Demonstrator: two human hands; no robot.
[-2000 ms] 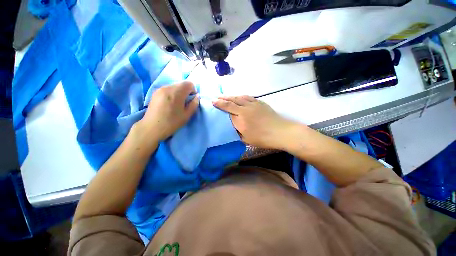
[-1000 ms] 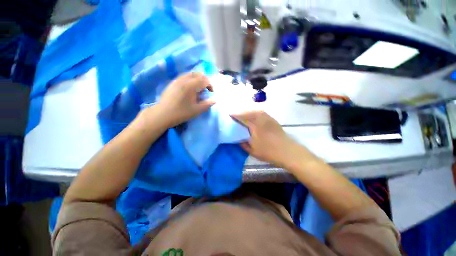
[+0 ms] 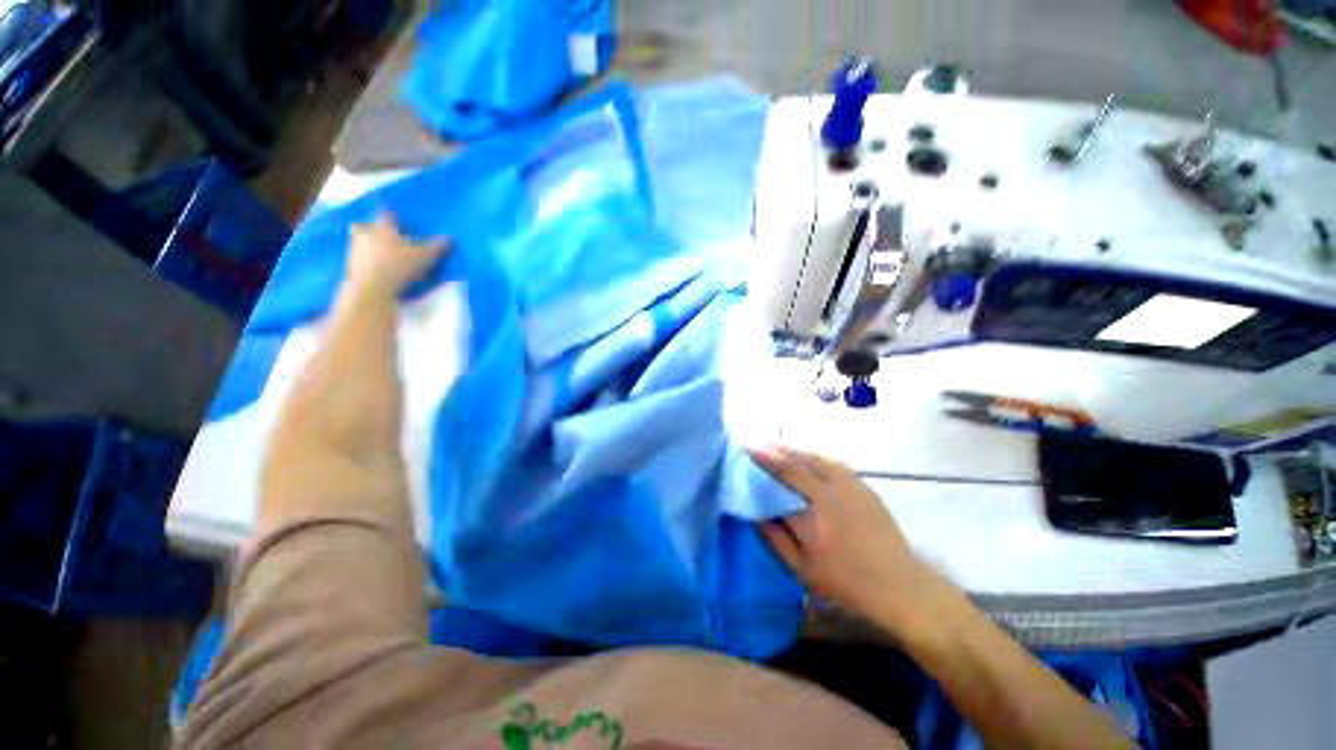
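The blue garment piece (image 3: pixel 586 506) lies in folds on the left half of the table, bright blue and paler blue, and hangs over the front edge. My left hand (image 3: pixel 387 257) is stretched out at the far left, on or just over the bright blue cloth; it is blurred and its grip is unclear. My right hand (image 3: pixel 835 535) holds a pale blue corner of the cloth between thumb and fingers, in front of the needle area. The white sewing machine head (image 3: pixel 821 235) stands behind, its presser foot area touching no hand.
Orange-handled thread snips (image 3: pixel 1017 410) lie behind a black phone (image 3: pixel 1137 487) on the right. A metal parts tray (image 3: pixel 1308 506) is at the right end. A blue heap (image 3: pixel 506 66) sits at the back left. Blue crates (image 3: pixel 220 242) stand left of the table.
My left hand has left the cloth near the needle and reached out to the far left. My right hand stays by the pale corner. The view has turned left, showing more of the machine and floor.
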